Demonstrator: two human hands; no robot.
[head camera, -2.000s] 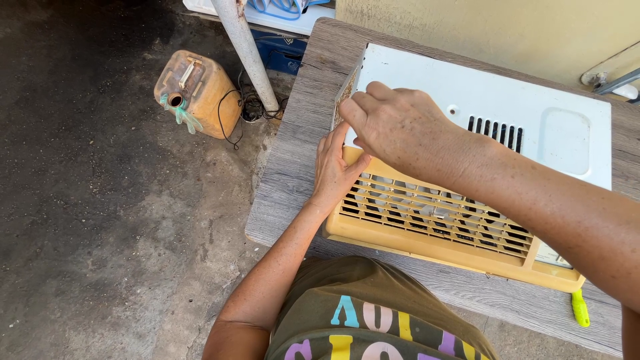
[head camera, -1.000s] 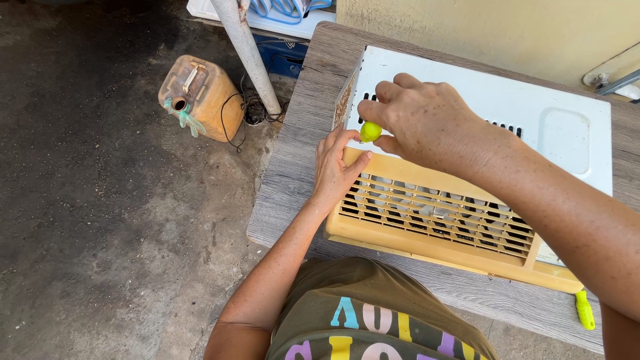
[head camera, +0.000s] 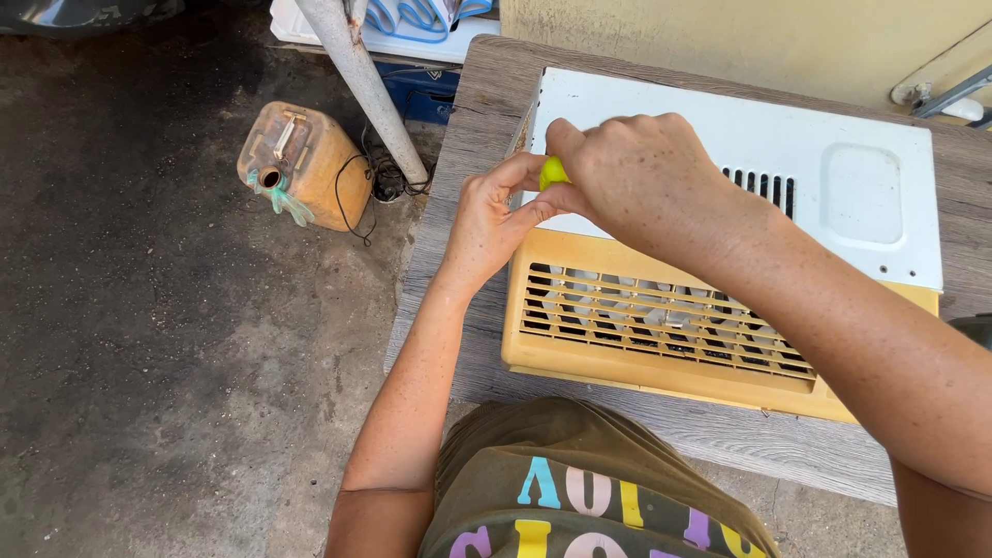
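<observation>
A metal-cased window air conditioner (head camera: 821, 116), white with a yellowed plastic front grille (head camera: 666, 318), lies on the wood-grain table. My right hand (head camera: 647, 182) is closed around a bright yellow-green handle (head camera: 552, 172), likely a screwdriver's, above the casing's near left corner. Its shaft and tip are hidden. Close against it on the left is my left hand (head camera: 496, 209), its thumb and index finger at the handle; whether they grip anything cannot be told. Dark slots show in the casing to the right of my right hand.
The wood-grain table (head camera: 434, 263) ends left of the unit. A stained plastic jerrycan (head camera: 310, 167) stands on the concrete floor beside a slanted white metal pole (head camera: 372, 93) and black cables. Behind the table is a yellowish wall (head camera: 697, 39), with a pipe fitting at its right.
My left hand has risen from the grille's top left corner to the handle. The yellow-green handle in my right hand was hidden two seconds ago. Another yellow-green handle near the grille's right end is no longer visible.
</observation>
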